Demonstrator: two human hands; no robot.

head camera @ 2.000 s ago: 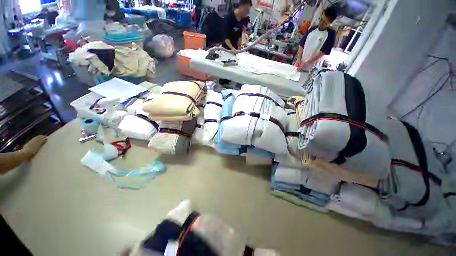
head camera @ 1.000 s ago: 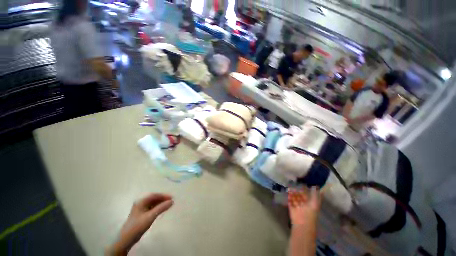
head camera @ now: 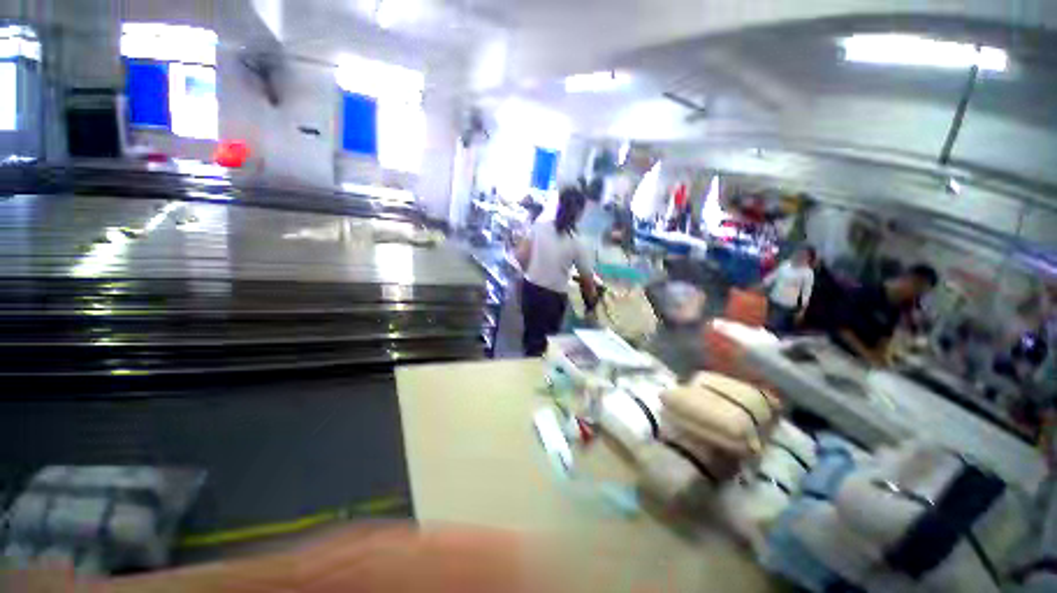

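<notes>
Strapped curtain bundles lie piled along the right side of the beige table. A cream-yellow bundle with a dark band rests on top of others. A light blue bundle lies beside a white bundle with a navy section. A blurred bare arm or hand, seemingly my left hand, crosses the bottom edge. Its fingers cannot be made out, and nothing is seen in it. My right hand is not in view.
A wide bed of shiny metal tubes fills the left. A plastic-wrapped package lies on the dark floor by a yellow line. A light strip lies on the table. A person stands beyond it; others are at a far table.
The view has swung left and up. The person at the left is now farther off, beyond the table. My right hand has left the view; a blurred arm now crosses the bottom edge.
</notes>
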